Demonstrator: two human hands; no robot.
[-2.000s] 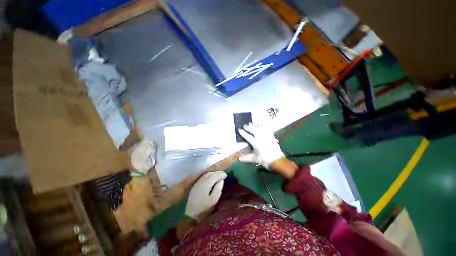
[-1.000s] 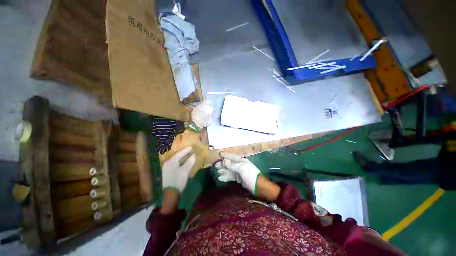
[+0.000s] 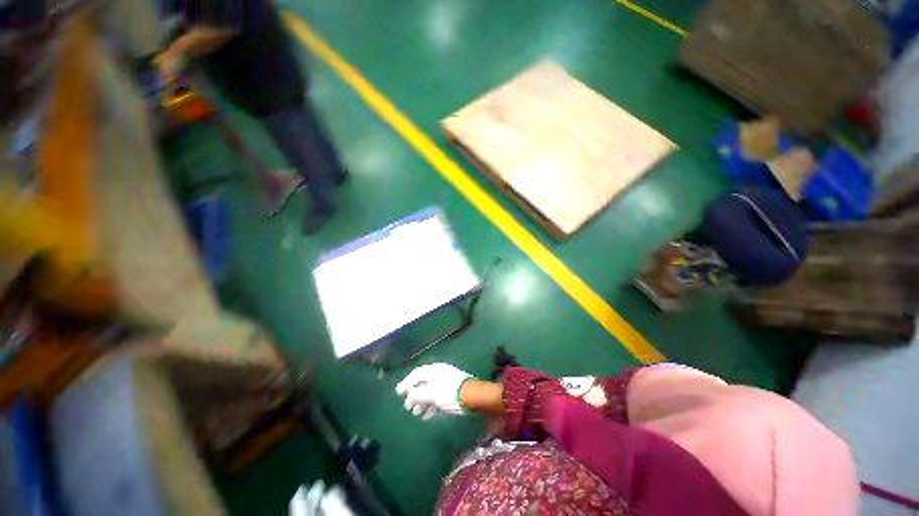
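A low floor tray with a white top and a blue edge (image 3: 393,287) stands in front of me, left of centre. My right hand (image 3: 433,391), in a white glove, is in the air just beyond the tray's near edge in the picture. Its fingers are loosely bent and nothing shows in it. My left hand (image 3: 320,502), also gloved, is blurred and cut off by the bottom edge; what it does is hidden.
A flat wooden board (image 3: 559,146) lies on the green floor beyond a yellow line (image 3: 474,191). A person (image 3: 287,111) stands at upper left. The blurred worktable (image 3: 101,433) is at left. A dark blue rounded object (image 3: 756,237) and blue bins (image 3: 841,183) are at right.
The view has swung right from the table to the floor tray. The black piece under my right hand two seconds ago is out of view. My left hand has dropped to the bottom edge.
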